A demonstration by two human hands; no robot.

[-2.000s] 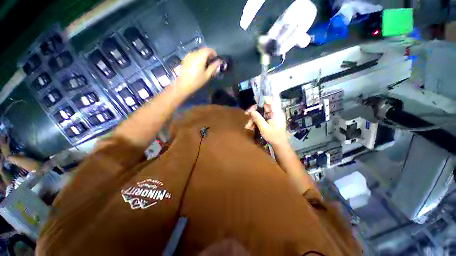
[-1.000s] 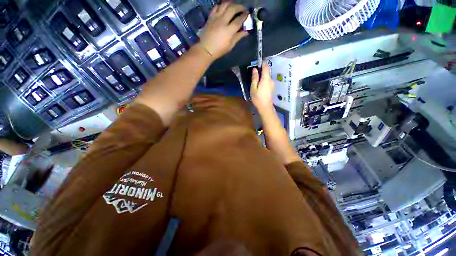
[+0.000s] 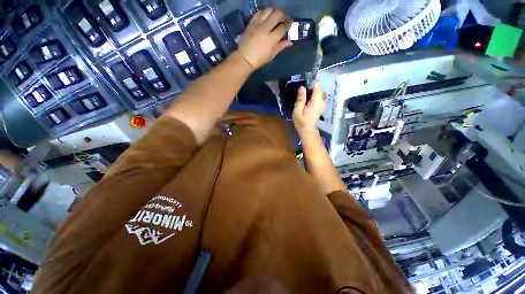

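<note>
My left hand [image 3: 265,39] grips a black handheld unit with a white label [image 3: 300,30] by its left end, above the dark bench. My right hand [image 3: 309,108] is closed around a thin rod-like tool [image 3: 316,66] held upright, its pale, bright head beside the unit's right end. A small gap shows between head and unit. Clear blister trays [image 3: 164,35] at the left hold several black units in pockets, many with white labels.
A white fan [image 3: 393,23] stands at the upper right, near a blue bag and a green block [image 3: 503,40]. A white machine [image 3: 339,92] with rails is at the right. Another machine with a red emergency stop [image 3: 137,121] sits below the trays.
The tool's head has moved off the unit to its right and now shows pale instead of dark. The unit's labelled face shows more clearly. The view has shifted slightly.
</note>
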